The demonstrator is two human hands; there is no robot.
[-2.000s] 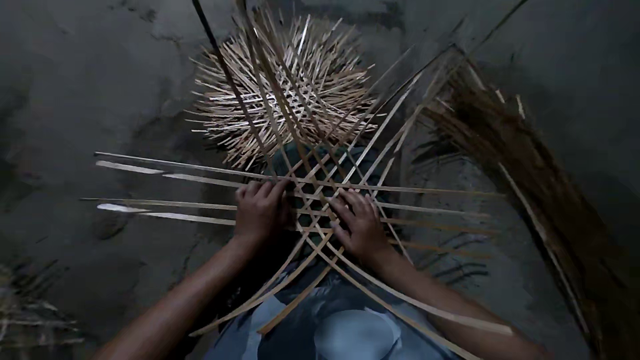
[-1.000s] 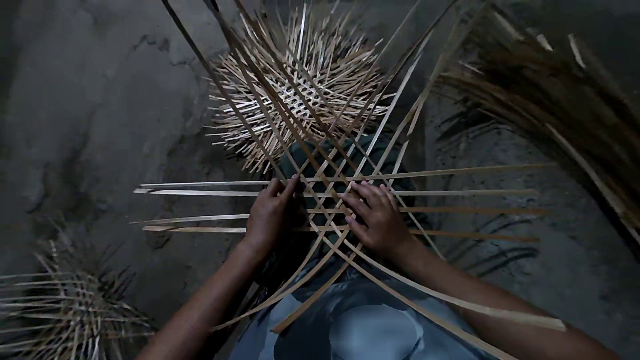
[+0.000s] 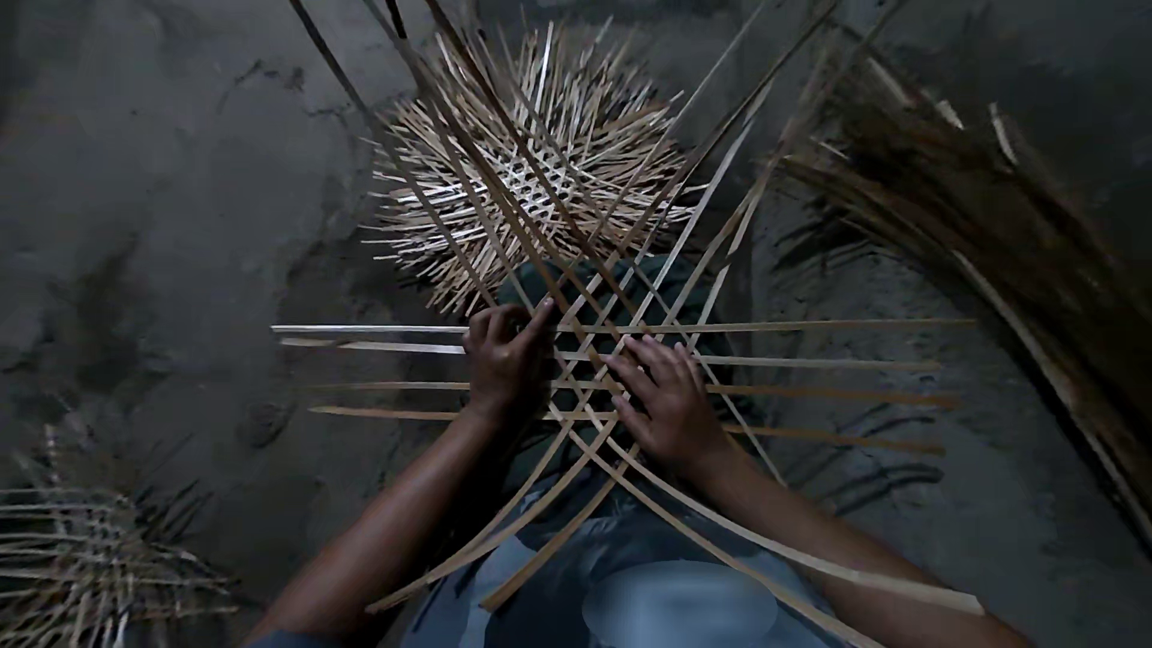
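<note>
An open lattice of thin wood or bamboo strips (image 3: 589, 387) lies over my lap, several strips running left to right and others crossing on slants. My left hand (image 3: 506, 355) is at the lattice's upper left, its thumb and fingers closed on the strips by the top horizontal ones. My right hand (image 3: 664, 396) rests with spread, bent fingers on the right part of the lattice, touching the crossings; whether it pinches a strip cannot be told. Long slanting strips rise past the top of the view, and curved ends hang down across my clothes.
A stack of woven pieces with spiky strip ends (image 3: 531, 180) lies on the floor beyond the lattice. A large bundle of long strips (image 3: 981, 207) lies at the right. Another woven piece (image 3: 81, 549) is at the lower left on the rough grey floor (image 3: 180, 225).
My left hand has gone from the lattice's left edge to its upper left corner. The right hand stays on the right part of the lattice. The view has shifted somewhat.
</note>
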